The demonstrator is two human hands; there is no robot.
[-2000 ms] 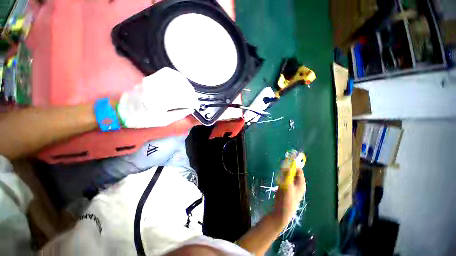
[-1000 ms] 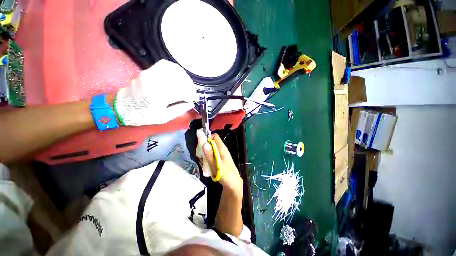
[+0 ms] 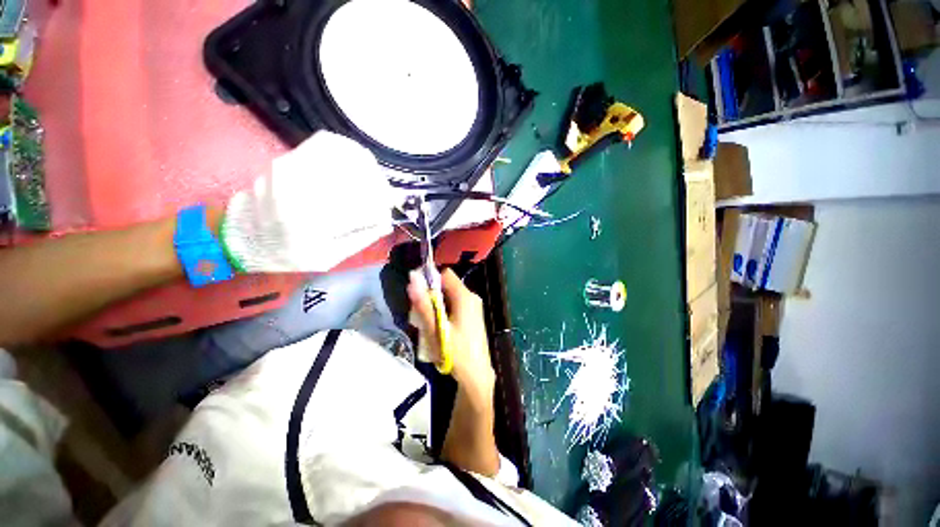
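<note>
The black housing [image 3: 270, 64] with its white round disc [image 3: 400, 77] lies on the pink-red surface, one corner towards me. My left hand [image 3: 309, 204], in a white knit glove, rests on the housing's near corner with its fingertips at the dark leads [image 3: 464, 196]; what exactly it grips is hidden. My bare right hand [image 3: 461, 329] holds the scissors [image 3: 442, 327] by the yellow handle. The blades point at the housing corner, beside my left fingertips. I cannot tell whether they touch a lead.
On the green bench [image 3: 557, 268] lie the yellow soldering gun [image 3: 608, 126], a white power strip [image 3: 531, 187], a solder spool [image 3: 605, 295], a pile of white cable ties [image 3: 595, 386] and dark bundled leads [image 3: 629, 473]. Stacked circuit boards [image 3: 29, 165] stand at the far left.
My right hand picked up the scissors from the bench and brought them to the housing corner. My left hand stays on that corner. The whole view has shifted slightly.
</note>
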